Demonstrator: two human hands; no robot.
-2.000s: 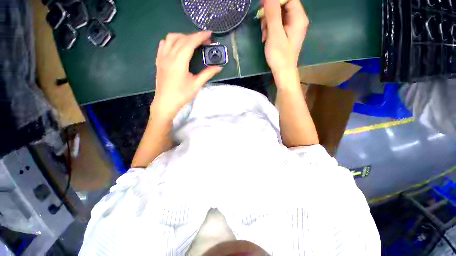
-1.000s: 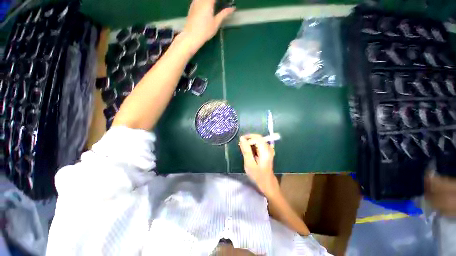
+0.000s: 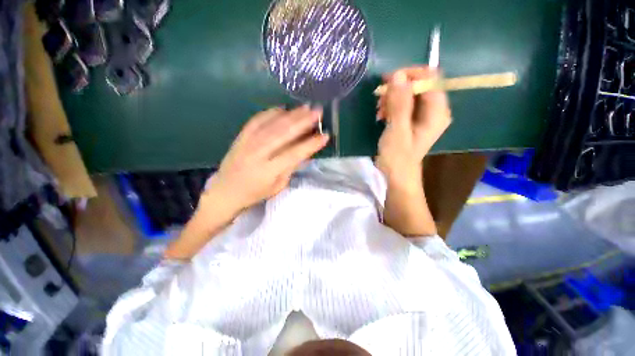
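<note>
My left hand (image 3: 268, 156) is just below the round parts dish, blurred, with thumb and fingertips close together. A small dark housing (image 3: 319, 122) with a bright edge shows between them, mostly hidden by the fingers. My right hand (image 3: 413, 115) is to the right of the dish, closed on a flat pale wooden stick (image 3: 480, 81) that points right; its other tip shows at the fingertips. The dark dish (image 3: 317, 49) holds many glittering silvery specks, with a tan patch at its upper left.
A thin silver tool (image 3: 435, 47) lies beyond my right hand. Loose black housings (image 3: 125, 73) lie on the green mat (image 3: 202, 97) at upper left. Black blister trays (image 3: 592, 104) stand at the right. A cardboard edge (image 3: 52, 125) is at the left, and a brown box (image 3: 456, 184) is below the bench.
My left hand has come back from the far side of the bench to just below the dish. My right hand still holds the stick. The view has tilted down towards my body.
</note>
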